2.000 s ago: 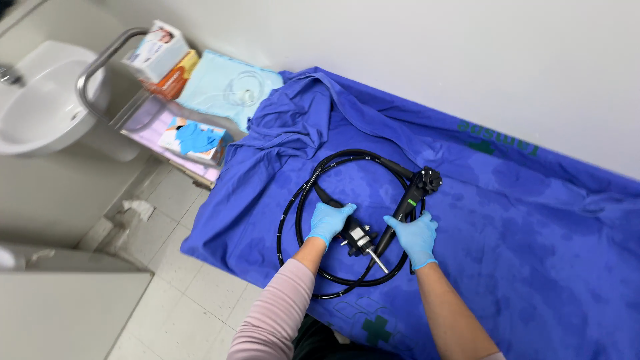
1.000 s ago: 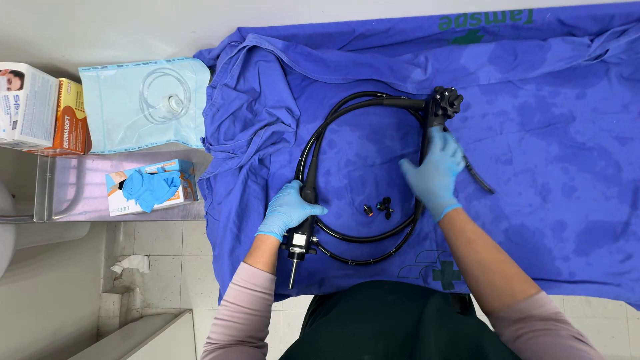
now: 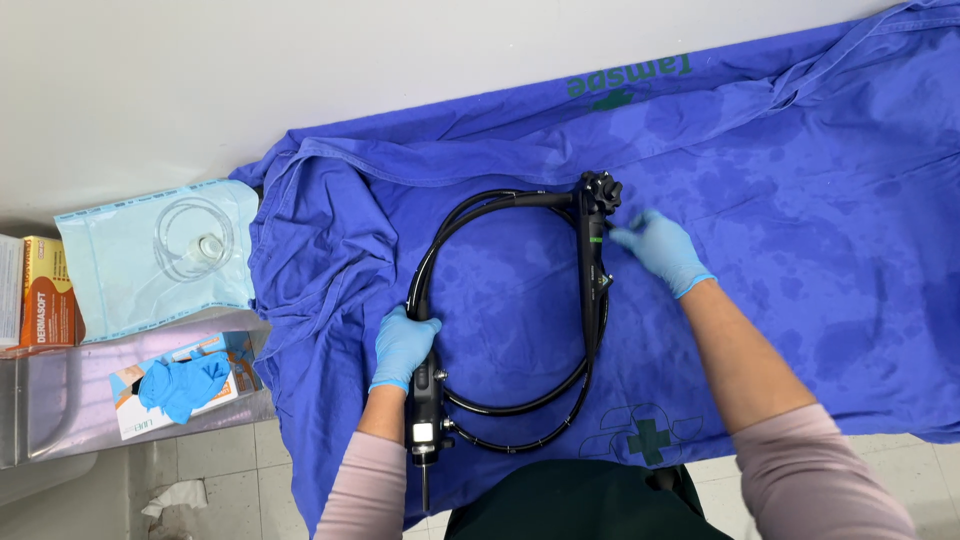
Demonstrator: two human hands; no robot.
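A black flexible endoscope lies coiled on a blue cloth drape (image 3: 495,300). Its control handle (image 3: 592,277), with knobs (image 3: 600,191) at the top, forms the right side of the loop. The light-source connector (image 3: 426,412) with a metal pin points toward me at the lower left. My left hand (image 3: 405,346), in a light blue glove, is closed around the tube just above the connector. My right hand (image 3: 660,247), gloved too, hovers right of the control handle, its fingertips near a dark tube end there; whether they touch it is unclear.
On the left, a metal tray (image 3: 52,420) holds a glove box (image 3: 180,382) with blue gloves sticking out, an orange box (image 3: 49,300) and a sealed clear pouch (image 3: 161,255) with coiled tubing. A white wall stands behind the drape. Crumpled paper (image 3: 178,496) lies on the tiled floor.
My right hand has moved off the control handle to its right. The small black pieces seen inside the loop a second ago no longer show. The connector was turned from the middle to the lower left.
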